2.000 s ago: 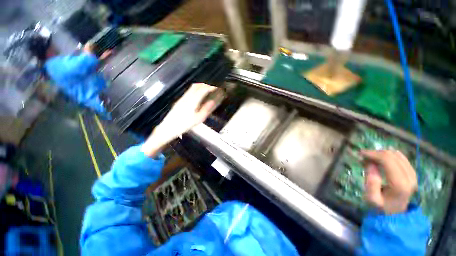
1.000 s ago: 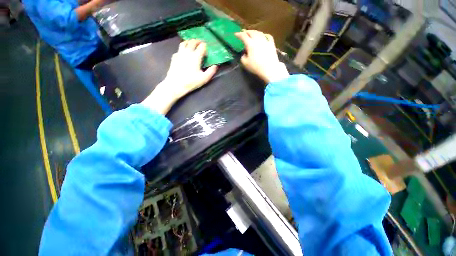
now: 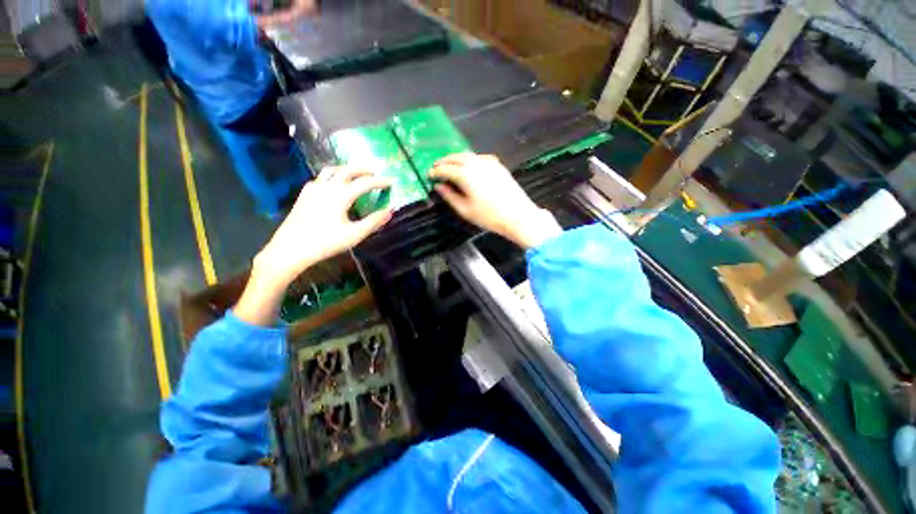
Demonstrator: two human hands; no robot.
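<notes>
Two flat green PCB panels lie side by side at the near edge of the stacked black trays [image 3: 482,100], with a dark gap between them. My left hand [image 3: 326,216] has its fingers and thumb on the near edge of the left panel [image 3: 372,151]. My right hand [image 3: 487,196] has its fingers on the near edge of the right panel [image 3: 434,136]. Both hands are bare, with blue sleeves. The undersides of the panels are hidden.
An empty pallet [image 3: 352,397] with four openings is low near my knees, beside an open cardboard box [image 3: 201,313] with green pieces. The conveyor rail [image 3: 512,326] runs to the lower right. A green-topped bench [image 3: 693,251] is at right. Another person's blue sleeve [image 3: 216,50] is at upper left.
My hands first left the conveyor area for the trays. Since then the two green panels and both hands have moved toward the near edge of the tray stack.
</notes>
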